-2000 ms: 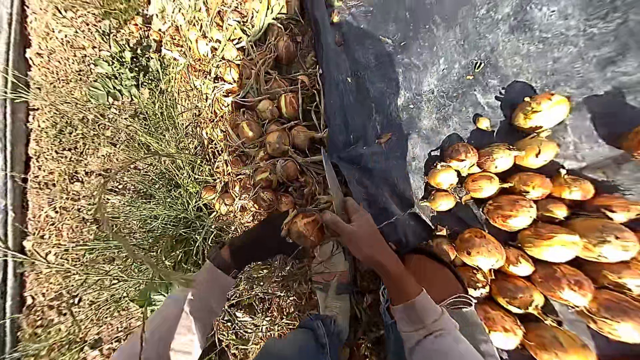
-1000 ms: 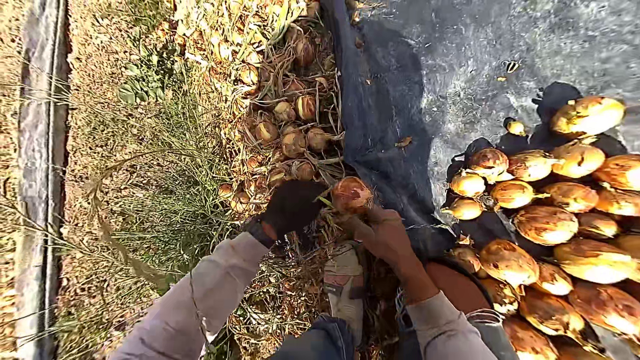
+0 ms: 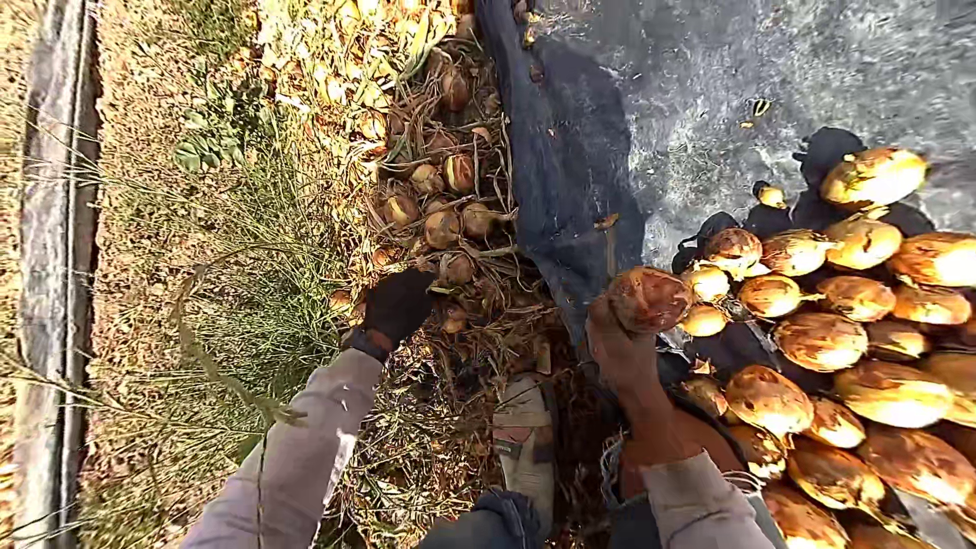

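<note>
My right hand (image 3: 621, 343) is bare and closed around an onion (image 3: 650, 299), at the left edge of the cleaned onions (image 3: 820, 341) that lie on a dark ground sheet. A knife blade shows in the earliest view; now only a thin upright piece (image 3: 611, 255) stands above this hand, and I cannot tell what it is. In a dark glove, my left hand (image 3: 398, 306) hangs over the row of unpicked-over onions with dry tops (image 3: 442, 229). Its fingers are in shadow, and whether they hold anything is not clear.
The dark ground sheet (image 3: 579, 137) borders the onion row on the right. Green weeds (image 3: 282, 259) grow left of the row, and a strip of grey sheeting (image 3: 57, 267) runs along the far left. My shoe (image 3: 526, 435) stands among dry stalks at the bottom.
My right hand has moved right with the onion, from beside the gloved hand to the onions on the sheet. The left hand has come away from that onion. The view has shifted slightly.
</note>
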